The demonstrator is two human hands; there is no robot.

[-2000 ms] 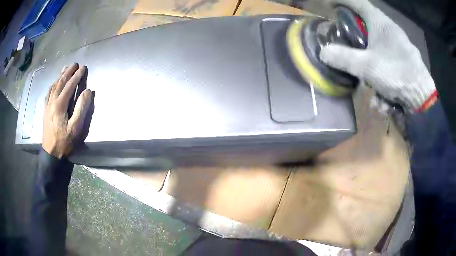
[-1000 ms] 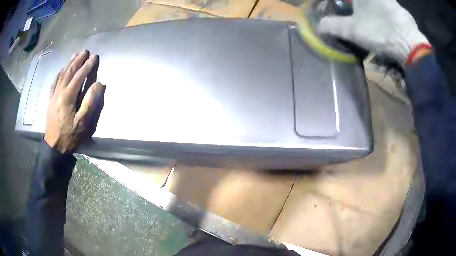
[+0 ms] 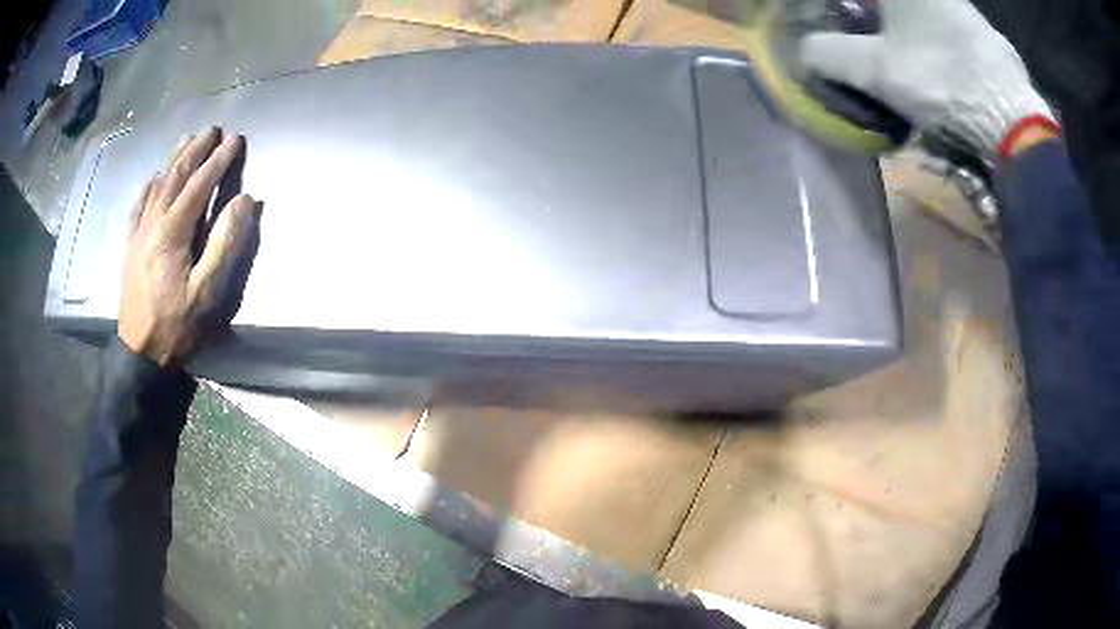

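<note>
The grey metal cover (image 3: 479, 197) lies on cardboard with its broad plain face up. A recessed panel (image 3: 755, 197) shows near its right end. My bare left hand (image 3: 184, 246) rests flat on the cover's left part, fingers a little apart, gripping nothing. My right hand (image 3: 933, 74), in a white knit glove with a red cuff, holds the air sander (image 3: 847, 105) at the cover's far right corner. The sander's yellow-green disc rim (image 3: 817, 117) is tilted and blurred, partly cut off by the top edge. Its contact with the metal is hard to tell.
Creased cardboard (image 3: 590, 492) lies under and in front of the cover. The table's pale edge (image 3: 356, 467) curves across the near side, with speckled green floor (image 3: 283, 528) below it. A blue bin (image 3: 117, 25) and a small dark object (image 3: 80, 98) are at the far left.
The sander and my right hand have moved from over the recessed panel to the far right corner. The cover has shifted slightly in view. My left hand stays on the cover.
</note>
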